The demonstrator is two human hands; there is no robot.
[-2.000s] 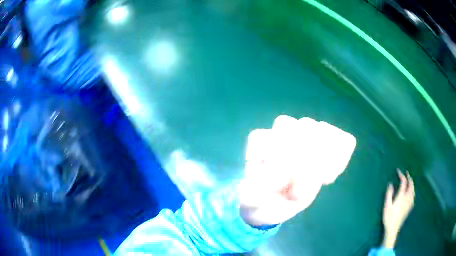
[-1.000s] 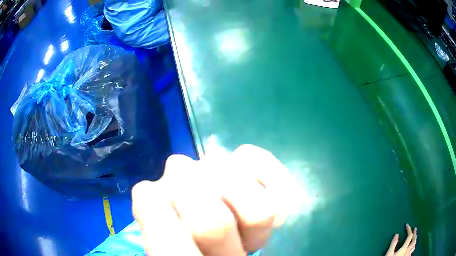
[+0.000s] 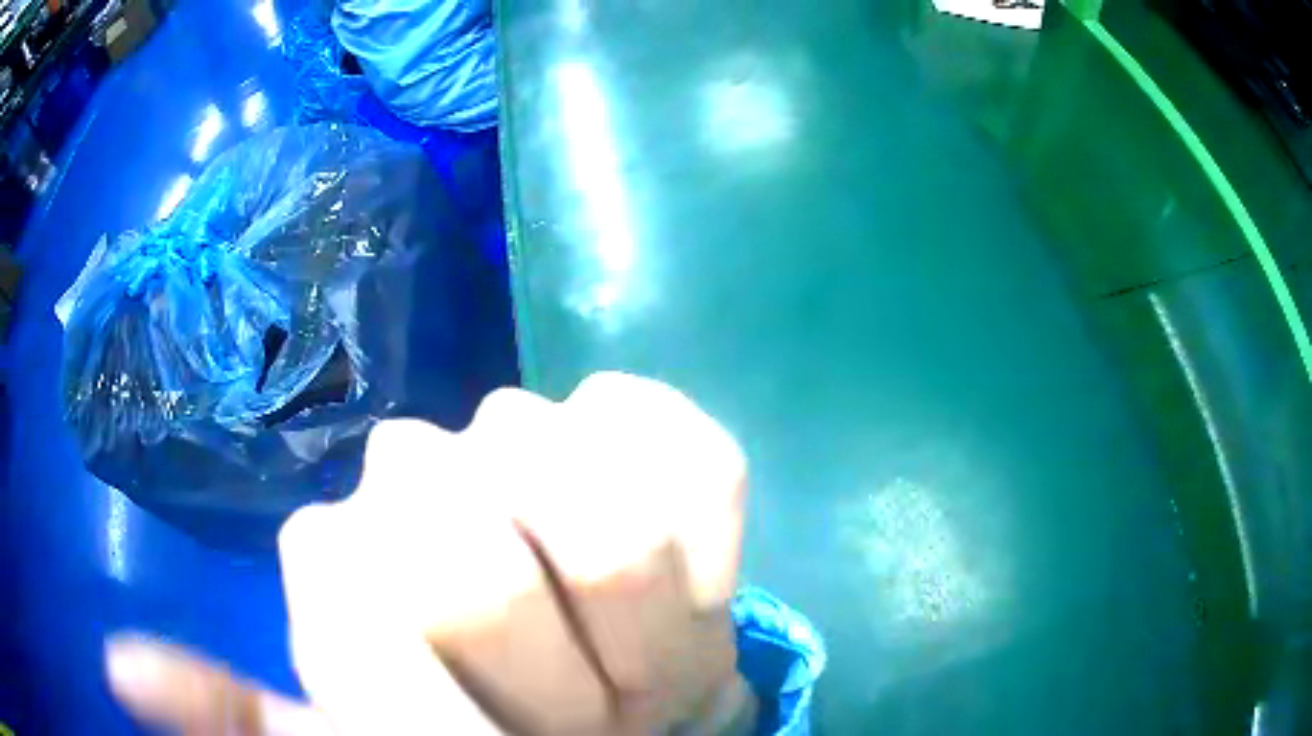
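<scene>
My left hand (image 3: 525, 561) is large, overexposed and close to the camera at the bottom centre. Its fingers are curled into a fist, and nothing shows in it. A blurred finger, apparently the thumb, sticks out at the lower left. A light blue cuff (image 3: 784, 654) shows at the wrist, right of the hand. The hand hides part of the glossy green bench (image 3: 863, 316) and the floor beside it. My right hand is out of the picture. A white box (image 3: 993, 12) with dark print is cut off by the top edge, far along the bench.
A knotted translucent blue bag (image 3: 216, 360) with dark bulky contents stands on the blue floor (image 3: 65, 575) at left. A light blue sleeve or garment (image 3: 425, 58) is beside the bench's far left edge. A green surface with a pale green line (image 3: 1201, 151) runs along the right.
My left fist has shifted left and its cuff now shows at right. My right hand has left the picture at the bottom right. The view has turned slightly.
</scene>
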